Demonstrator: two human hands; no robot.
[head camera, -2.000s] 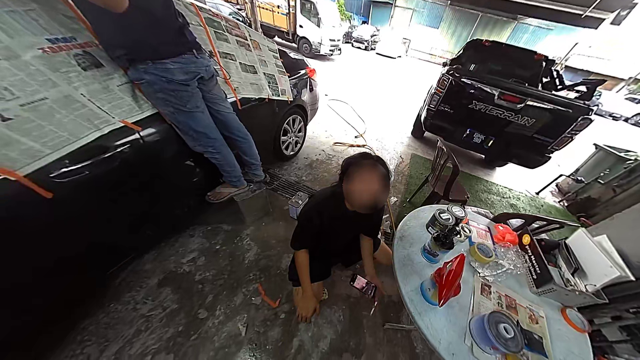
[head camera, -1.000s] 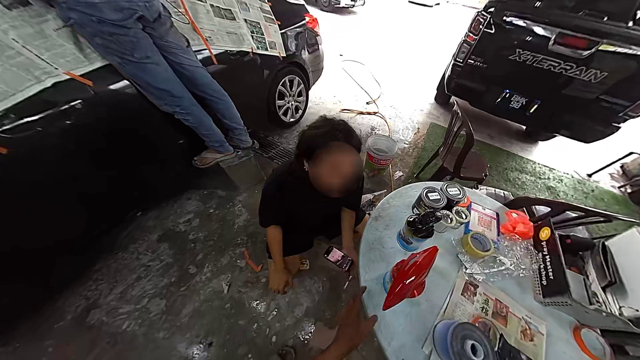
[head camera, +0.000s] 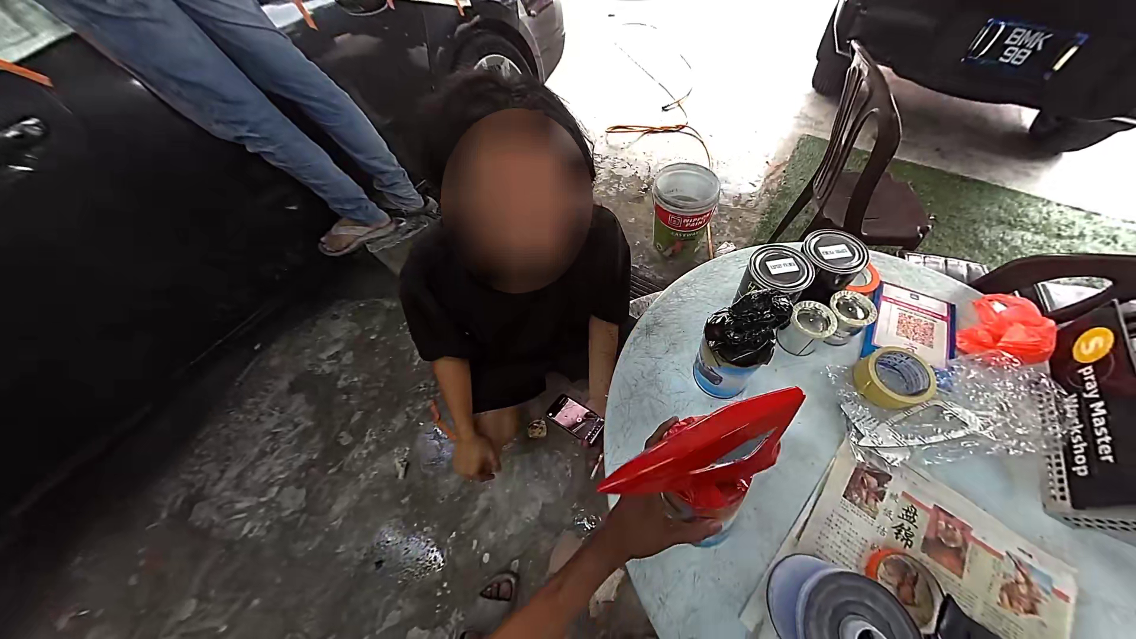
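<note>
My left hand (head camera: 652, 524) comes in from the bottom and grips the side of a can (head camera: 710, 513) at the near left edge of the round table (head camera: 657, 586). The thumb lies on the can's near side. Red plastic (head camera: 710, 453) covers the can's top and spreads into a flat, glossy flap that hides most of it. Whether the can rests on the table or is lifted, I cannot tell. Just beyond it stands a blue-labelled can (head camera: 721, 373) topped with black plastic. My right hand is out of view.
A person in black (head camera: 524, 311) crouches left of the table, a phone (head camera: 575, 419) near one hand. On the table are dark tins (head camera: 781, 271), a tape roll (head camera: 895, 377), newspaper (head camera: 941, 541) and a basket (head camera: 1096, 524). A paint bucket (head camera: 685, 209) and chair (head camera: 856, 177) stand beyond.
My left hand has moved up from beside the table's edge to the red-covered can and closed on it. The view has moved closer to the table.
</note>
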